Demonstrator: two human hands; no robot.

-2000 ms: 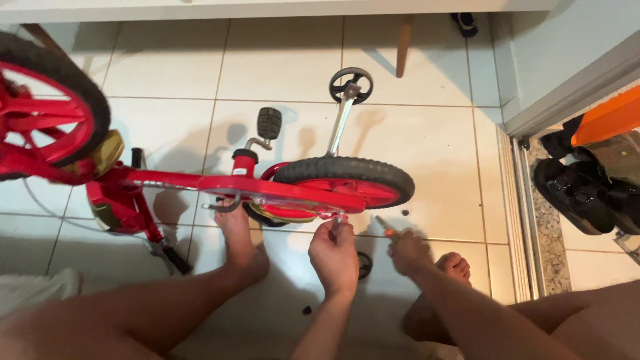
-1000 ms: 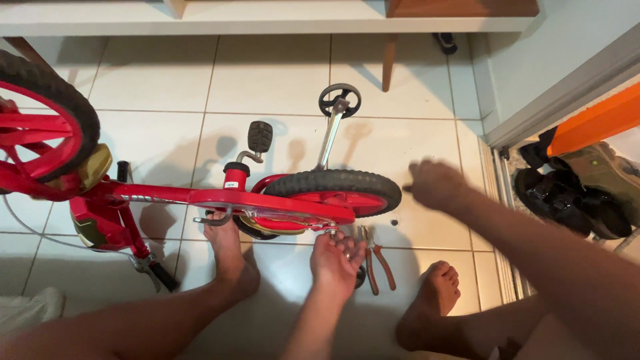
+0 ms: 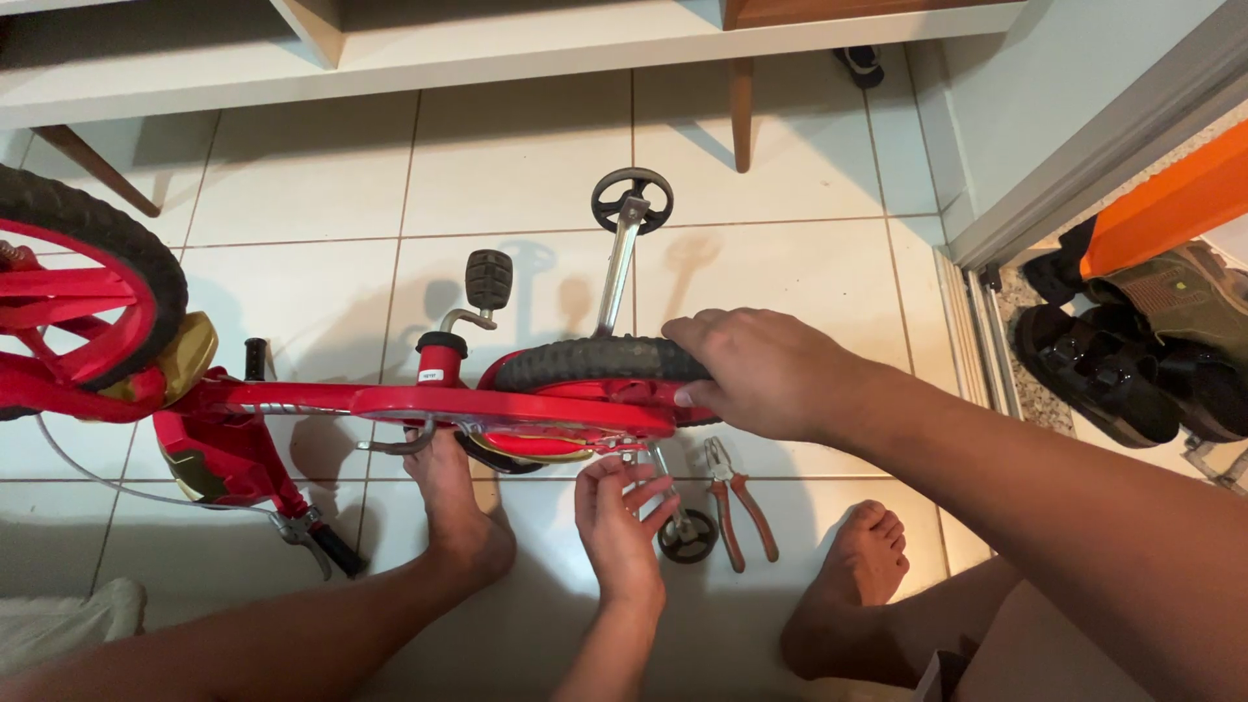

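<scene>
A red child's bicycle (image 3: 526, 405) lies upturned on the tiled floor. My right hand (image 3: 765, 370) grips the black tire of the rear wheel (image 3: 604, 361) at its right end. Just below the frame, my left hand (image 3: 619, 522) is at the axle nut (image 3: 629, 456), fingers spread and curled; whether they touch it I cannot tell. One training wheel (image 3: 632, 200) stands out on a metal bracket beyond the tire; another training wheel (image 3: 688, 536) is beside my left hand. Combination pliers (image 3: 738, 502) with orange-brown handles lie partly open on the floor to the right of it.
The front wheel (image 3: 88, 292) and the handlebar grip (image 3: 336, 551) are at the left, with a brake cable. My bare feet are on either side of the pliers. A white shelf unit (image 3: 487, 73) on wooden legs runs across the top. Black shoes (image 3: 1092, 375) lie beyond the door track at the right.
The pliers, by my right hand two seconds ago, now lie on the floor. My right hand has moved up and then onto the rear tire. My left hand has stayed near the axle, its fingers opened.
</scene>
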